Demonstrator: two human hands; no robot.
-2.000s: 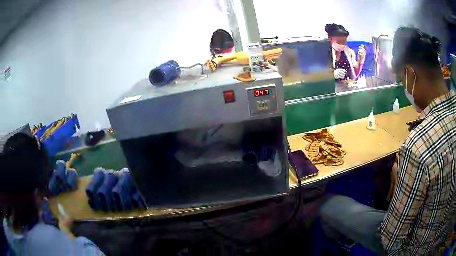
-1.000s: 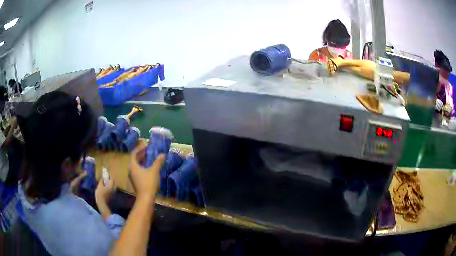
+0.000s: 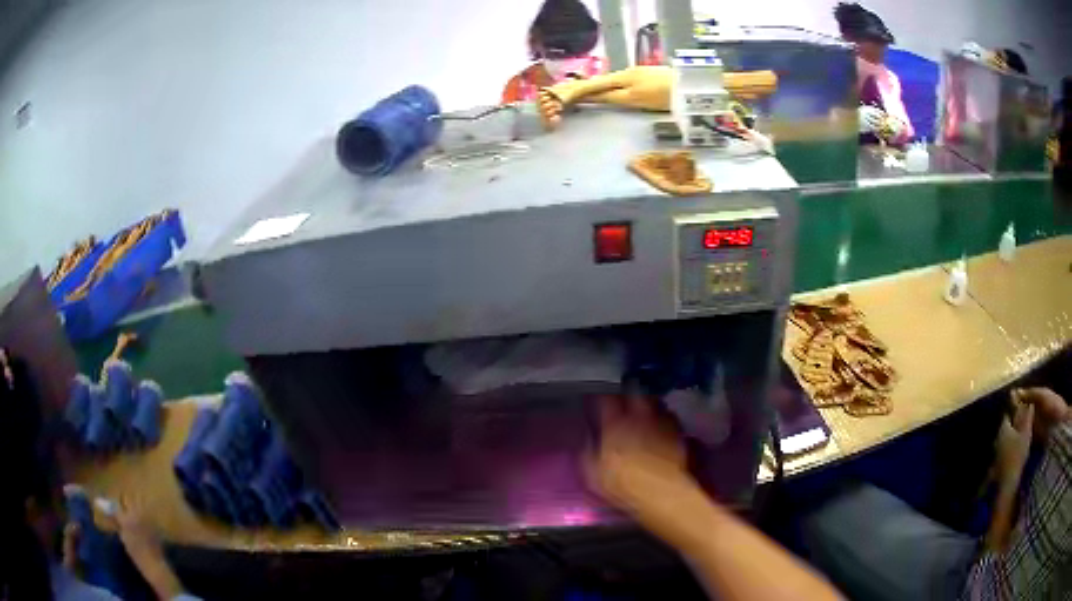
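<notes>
The large grey box (image 3: 470,282) stands on the bench in front of me, its dark front open. Its red switch is lit and its display shows red digits. My right hand (image 3: 635,452) reaches in from the lower right and is at the opening, blurred; I cannot tell if it holds anything. Pale, crumpled-looking material and a dark blue shape show dimly inside. My left hand is not in view. Several blue cylinders (image 3: 235,440) stand close together on the bench left of the box.
A blue cylinder (image 3: 386,132) and a long tan item (image 3: 641,88) lie on the box. Tan pieces (image 3: 844,352), a dark flat pad (image 3: 802,423) and white bottles (image 3: 956,283) are at right. A neighbour's hand (image 3: 141,534) is at lower left; a checked sleeve (image 3: 1034,540) is at lower right.
A second ago a hand held up a blue cylinder left of the box; both are gone from there. My right hand has come into view at the box's opening. The view has swung left, then back right.
</notes>
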